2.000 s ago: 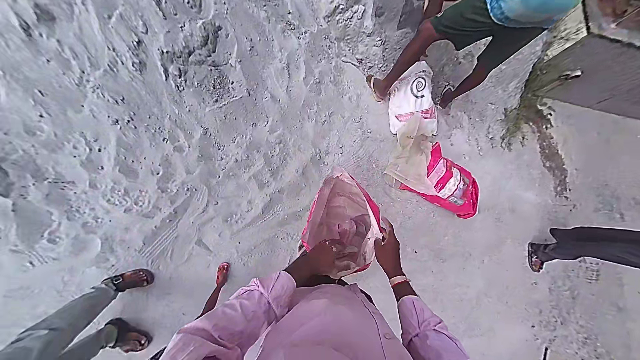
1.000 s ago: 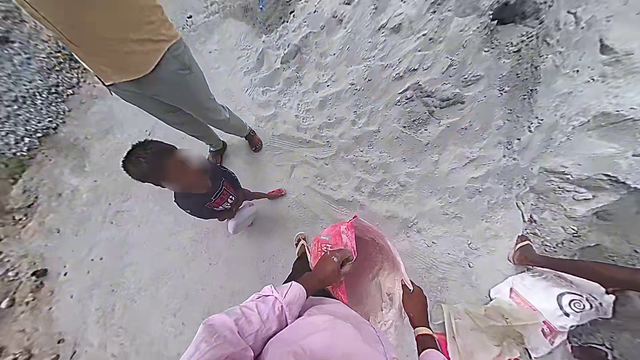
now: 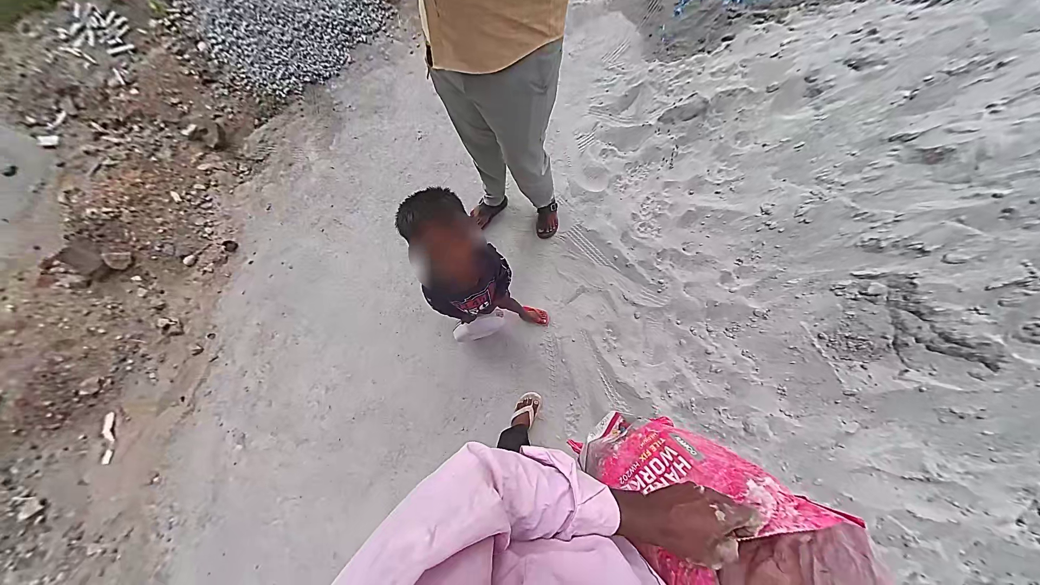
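Note:
A pink and red printed sack is at the lower right, its mouth toward the bottom right, where the paler inside shows. My left hand grips the rim of the sack with curled fingers, and pale powder clings to the knuckles. The pink sleeve of that arm crosses the bottom of the view. My right hand is out of the frame. One of my feet, in a white flip-flop, stands on the pale ground left of the sack.
Just ahead is a small person in a dark shirt, holding something white. Behind stands another person in grey trousers and sandals. Loose pale sand spreads on the right. Grey gravel and rubble lie on the left.
The view has swung far to the left. The white and pink sacks on the ground and my right hand have left the frame. My left hand is still at the sack's rim.

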